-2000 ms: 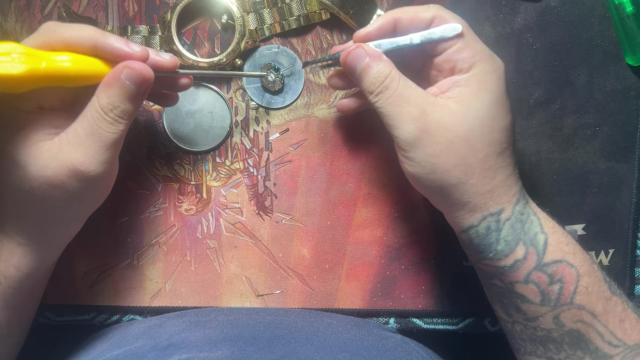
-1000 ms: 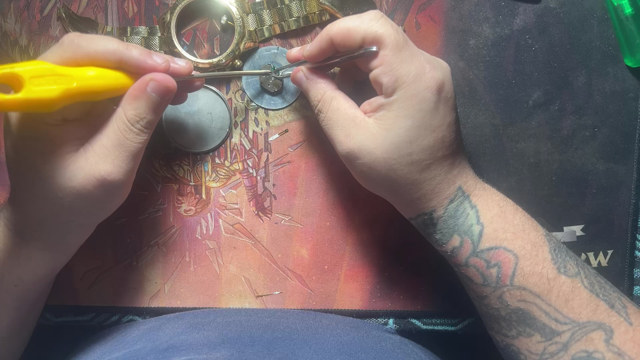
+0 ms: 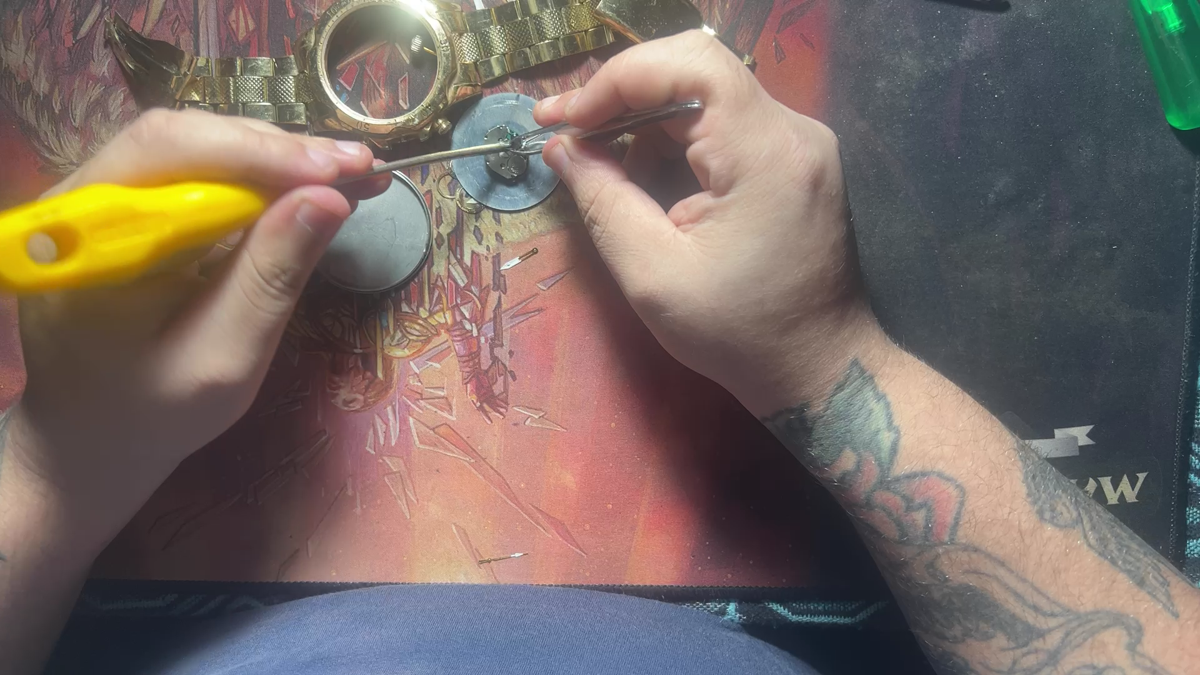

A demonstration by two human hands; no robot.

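My left hand [image 3: 216, 234] holds a tool with a yellow plastic handle [image 3: 131, 230] and a thin metal shaft, whose tip reaches the watch movement [image 3: 507, 161]. That movement lies on a round grey disc, likely a watch dial [image 3: 511, 194]. Between thumb and fingers of my right hand [image 3: 712, 187] are metal tweezers [image 3: 637, 119], their points meeting the shaft's tip over the movement. Just left of the disc is a round metal watch case back [image 3: 380, 239], partly behind my left fingers. A gold-coloured watch case [image 3: 319, 70] with its bracelet [image 3: 534, 37] lies behind them.
Everything rests on a printed mat [image 3: 562, 450] with a red and dark picture. A green plastic object [image 3: 1167, 70] is at the upper right edge. Part of a dark item [image 3: 980, 4] shows at the top. Blue cloth [image 3: 431, 628] is at the near edge.
My right hand has moved left towards the disc. It held a white-handled tool two seconds ago; metal tweezers show in it now. My left hand still holds the yellow-handled tool.
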